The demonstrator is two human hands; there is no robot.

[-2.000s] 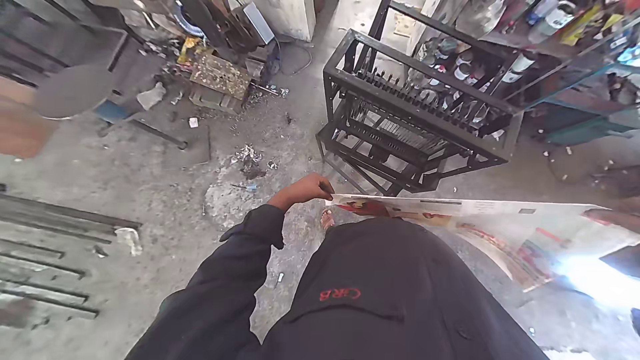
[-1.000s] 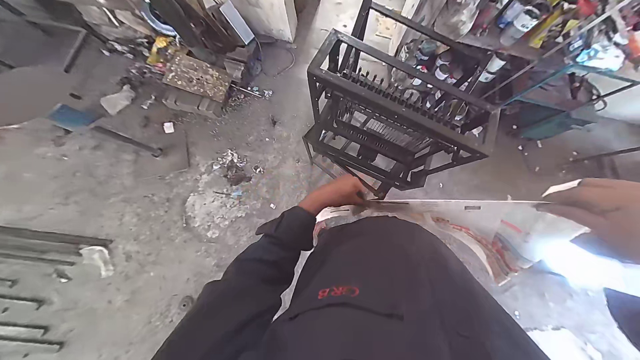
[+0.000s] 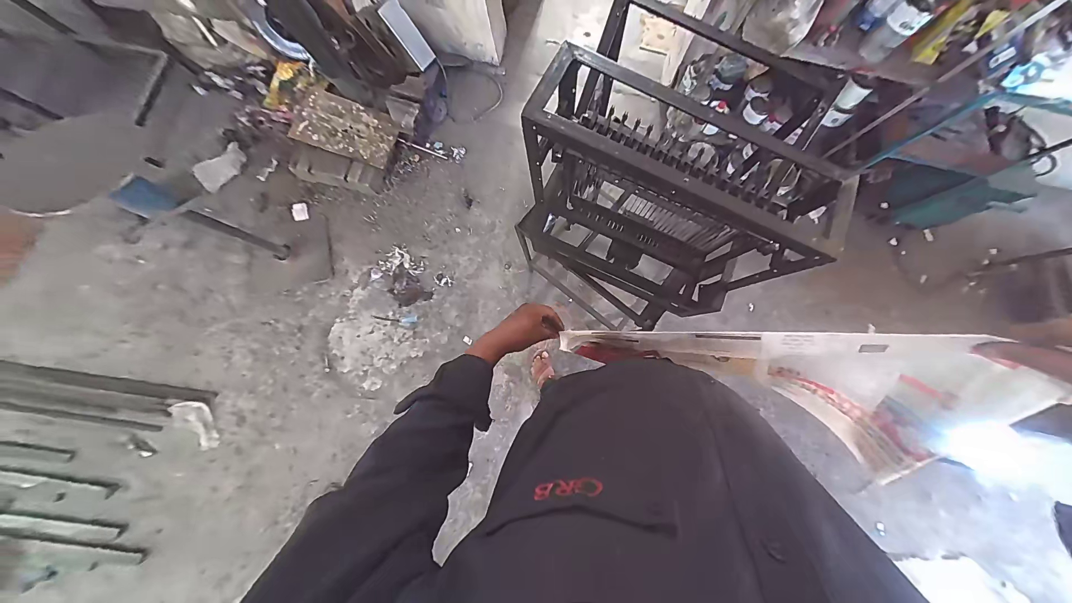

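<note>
My left hand (image 3: 521, 330) pinches the near-left corner of a large printed paper sheet (image 3: 837, 356), which looks like newspaper. The sheet stretches to the right in front of my dark jacket, seen nearly edge-on along its top, with its lower part hanging and curling. At the right edge of the view, my right hand (image 3: 1034, 360) is blurred and partly cut off at the sheet's far end; its fingers are hard to make out.
A black metal frame (image 3: 687, 184) with rows of rods stands ahead. Bottles and cans crowd a shelf (image 3: 904, 71) at upper right. A stained block (image 3: 343, 126) and scraps lie at upper left, metal bars (image 3: 100, 394) at left, and a round-topped stool (image 3: 67, 159) nearby.
My right hand, plainly seen at the right one second ago, is now farther toward the right edge and blurred. My left hand still holds the sheet's corner.
</note>
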